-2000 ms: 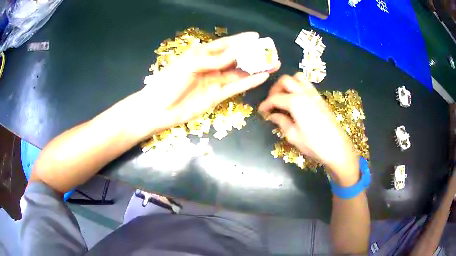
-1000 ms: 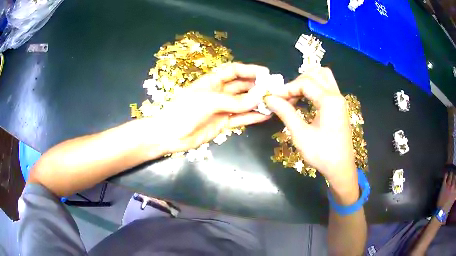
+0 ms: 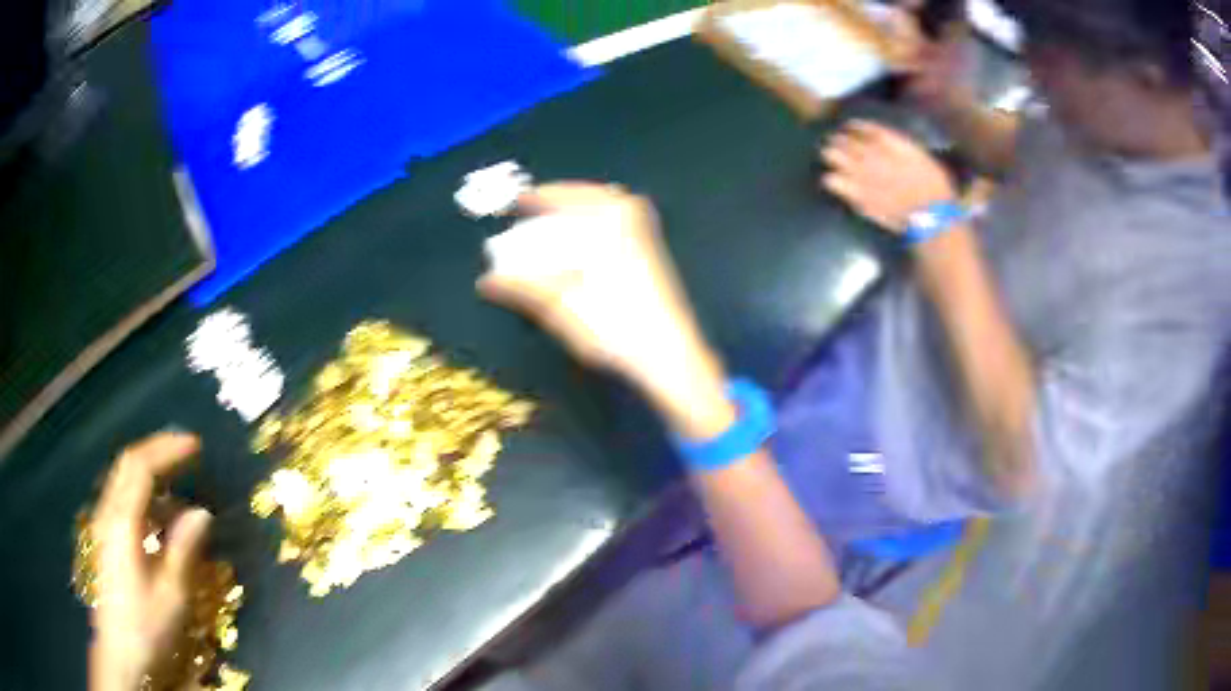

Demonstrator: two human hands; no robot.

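Observation:
My left hand (image 3: 146,554) is at the lower left over a pile of brass pieces (image 3: 223,614), fingers apart, with nothing seen in it. My right hand (image 3: 594,277) is palm down, out over the dark green bench. A blurred white housing (image 3: 513,251) shows between its thumb and fingers. Another white housing (image 3: 493,189) lies just beyond the fingertips. The larger brass pile (image 3: 392,452) lies between my hands. Two touching white housings (image 3: 236,365) lie beyond that pile. The right hand hides the bench under it.
The blue sheet (image 3: 365,95) holds several white pieces (image 3: 253,136). A raised board edge (image 3: 196,223) is at left. At right a person in grey (image 3: 1107,297) has a blue-banded hand on the bench (image 3: 884,176), near an open cardboard box (image 3: 810,54). The picture is motion-blurred.
The view has swung to the right. My hands have parted: the left has let go of the housing and is back over its pile; the right has reached out to the housings at the right.

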